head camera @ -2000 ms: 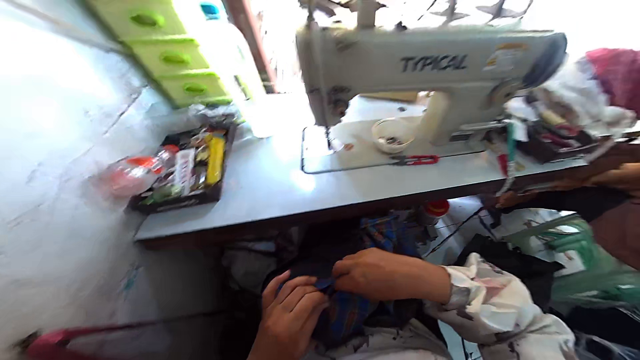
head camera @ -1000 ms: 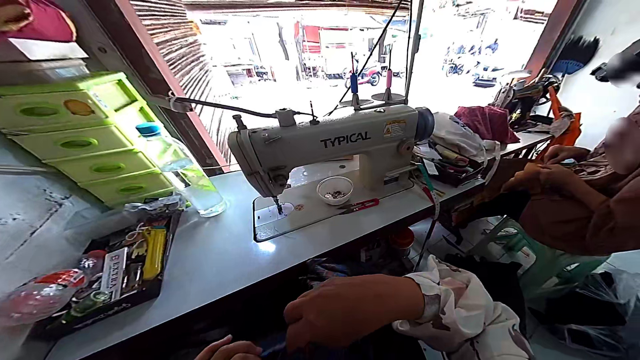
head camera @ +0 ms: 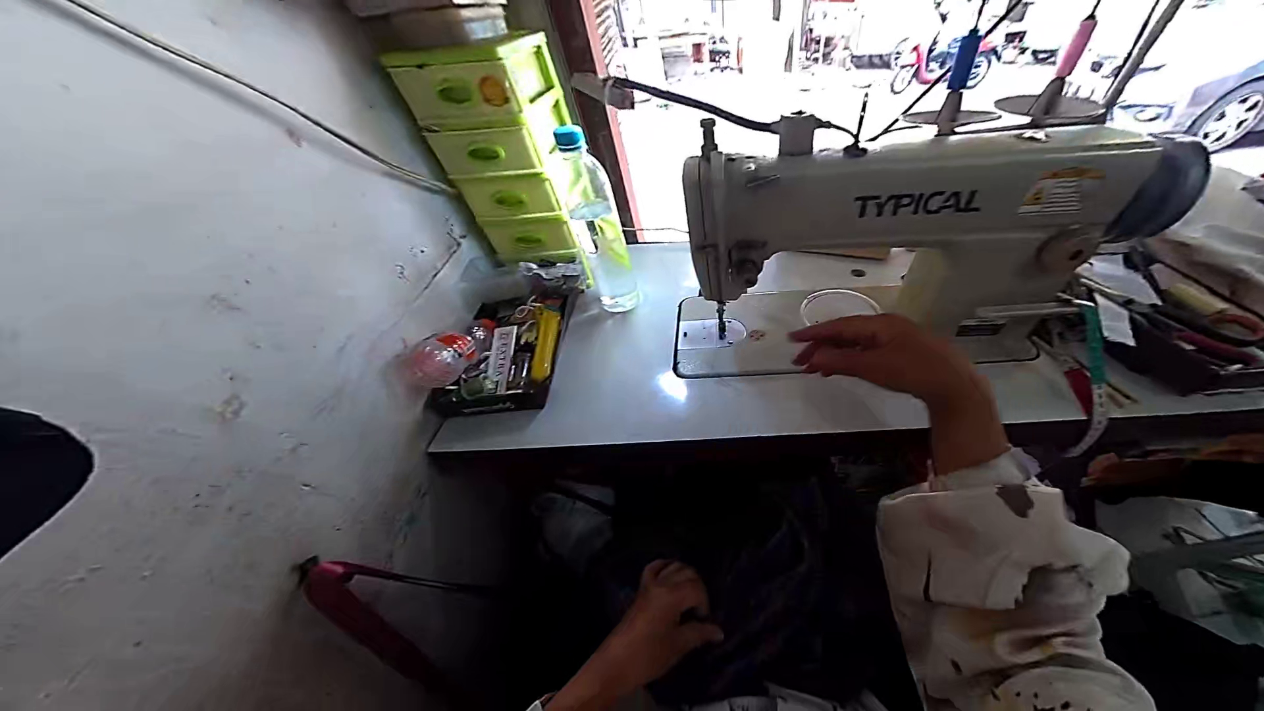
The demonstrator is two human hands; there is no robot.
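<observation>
My right hand [head camera: 884, 360] is over the sewing table, beside the round white dish [head camera: 839, 304] on the bed of a Typical sewing machine [head camera: 918, 202]. Its fingers point left and hide part of the dish; whether they hold anything small cannot be told. The needle and presser foot [head camera: 722, 321] are to the left of the fingertips. Below the table edge, my left hand [head camera: 664, 617] rests on dark cloth [head camera: 760, 583] on my lap, fingers curled. Whether it grips the cloth is hard to see in the shade.
A black tray [head camera: 494, 403] with small items and a plastic bottle [head camera: 442, 357] sits at the table's left end. Behind it stand a water bottle [head camera: 604, 232] and green drawers [head camera: 484, 153]. A tape measure [head camera: 1096, 395] hangs at the right, near another box [head camera: 1200, 360] of tools.
My right hand has risen from the cloth in my lap to the machine bed beside the dish. My left hand stays low at the cloth. The view has shifted.
</observation>
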